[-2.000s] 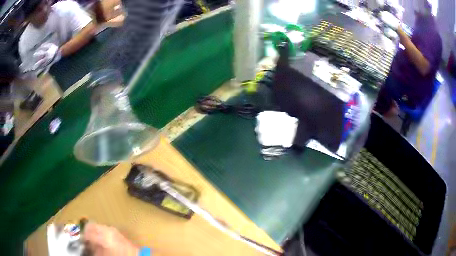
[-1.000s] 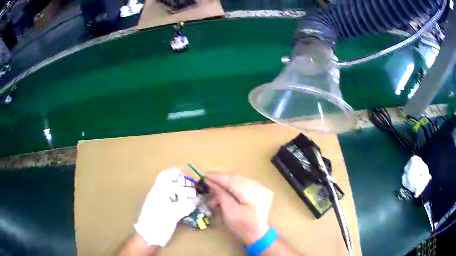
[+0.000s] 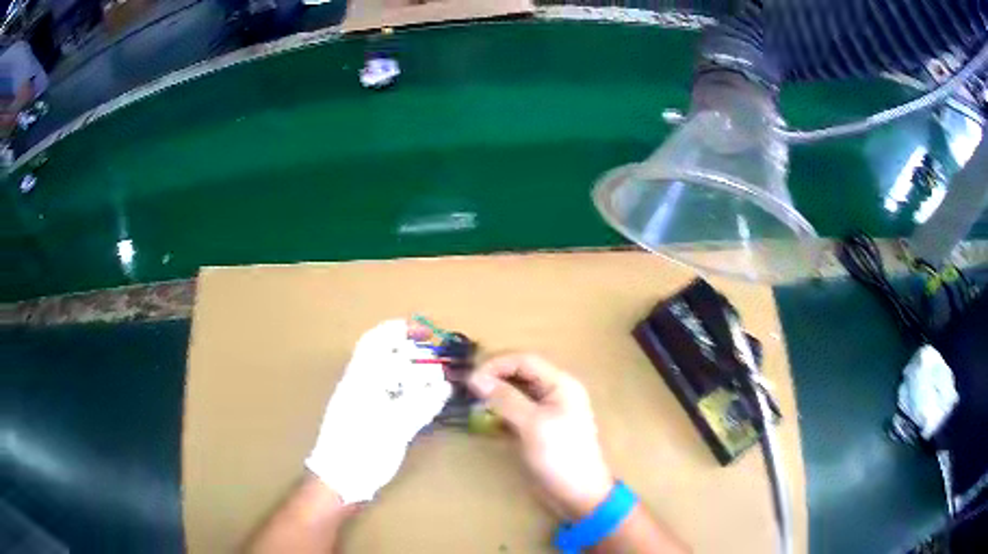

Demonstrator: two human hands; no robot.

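Observation:
The wired board assembly (image 3: 460, 352) is held over the tan sheet, with green, blue and red wires, a dark part and a blurred yellow part. My left hand (image 3: 385, 406), in a white glove, grips it from the left. My bare right hand (image 3: 542, 417), with a blue wristband, is at its right side, thumb and index finger close together by the dark part. Blur hides whether the fingertips pinch a wire. The soldering iron (image 3: 764, 433) rests in its black stand (image 3: 699, 368) at the right of the sheet.
A clear funnel hood (image 3: 715, 200) on a ribbed hose hangs above the sheet's back right edge. A green conveyor belt (image 3: 293, 173) runs behind, with a small white assembly (image 3: 379, 71) on it. A white cloth-like bundle (image 3: 927, 392) and cables lie at right.
The view has shifted, so the hood and stand appear further right. The assembly is turned in my left hand, showing red and blue wires. My right hand has moved to its right side.

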